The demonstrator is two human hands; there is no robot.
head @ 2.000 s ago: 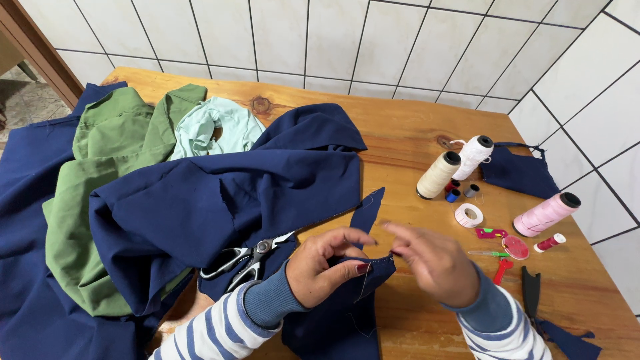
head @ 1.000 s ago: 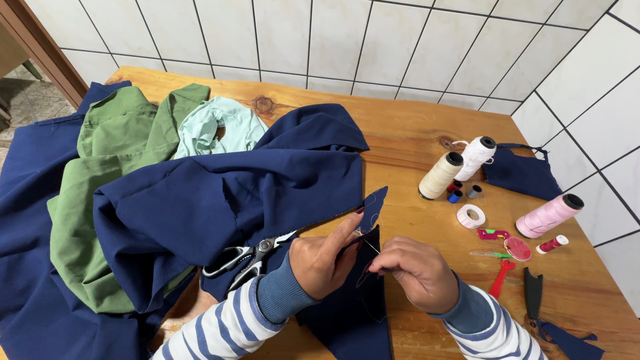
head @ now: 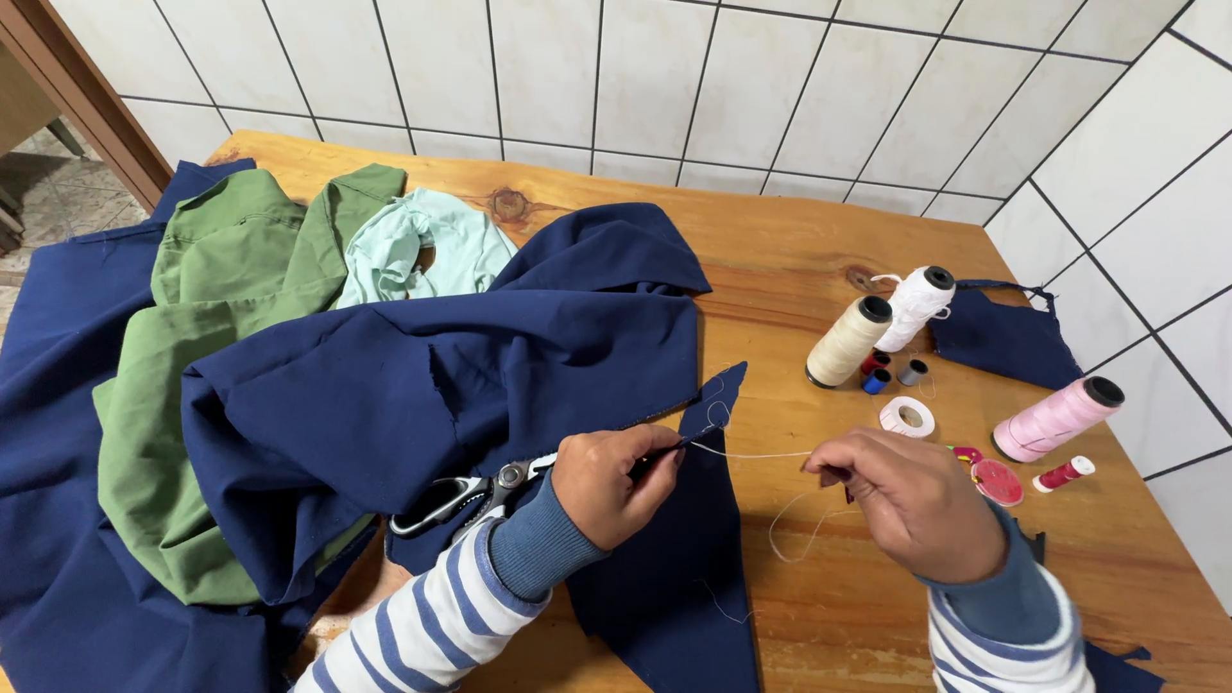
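My left hand [head: 616, 481] pinches the edge of a navy fabric piece [head: 674, 577] between thumb and fingers. Pale thread [head: 756, 454] runs taut from that edge to my right hand [head: 890, 496], whose fingertips are closed on it; whether they also hold a needle cannot be seen. A loose loop of the thread hangs below my right fingers, and curls of it lie on the narrow upper tip of the navy piece. Scissors [head: 512, 476] with black and white handles lie partly under my left wrist, beside a large heap of navy cloth [head: 539, 356].
Green cloth [head: 231, 337] and mint cloth [head: 423, 245] lie at left on the wooden table [head: 770, 241]. At right stand cream [head: 847, 342], white [head: 914, 308] and pink [head: 1059, 419] thread cones, near small spools, a tape roll [head: 907, 417] and a navy scrap [head: 1001, 332]. Tiled walls border the table.
My right hand has moved right, away from my left hand, drawing the thread out between them. A second ago both hands were close together over the navy piece.
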